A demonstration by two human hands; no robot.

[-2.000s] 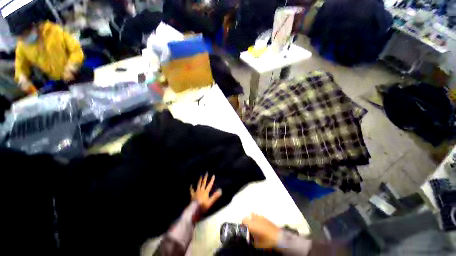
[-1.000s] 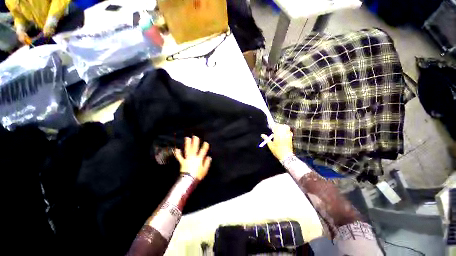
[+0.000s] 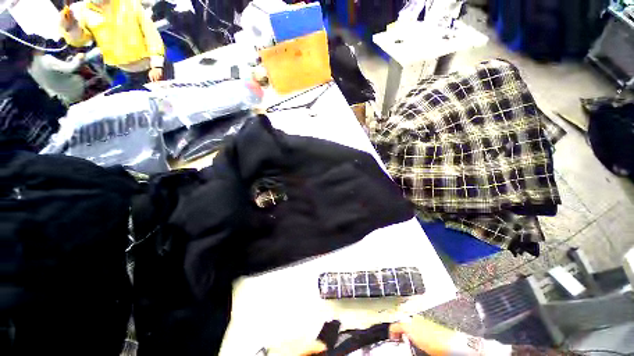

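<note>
A black garment lies spread on the white table, with a small plaid patch showing on it. More black garments are heaped at the left, one with a white cord. A dark oblong with white check lines lies near the table's front edge. At the bottom, my right hand grips one end of a small black cloth-like piece. My left hand, blurred and cut off by the frame edge, is at its other end; its grip cannot be made out.
Polybagged garments, a thin black hanger and a carton with a blue item on top stand farther back on the table. A plaid heap covers a blue bin at the right. A person in yellow stands beyond.
My hands have left the black garment and moved down towards me, now at the black piece. The white item in my right hand is no longer visible. The view has tilted up slightly.
</note>
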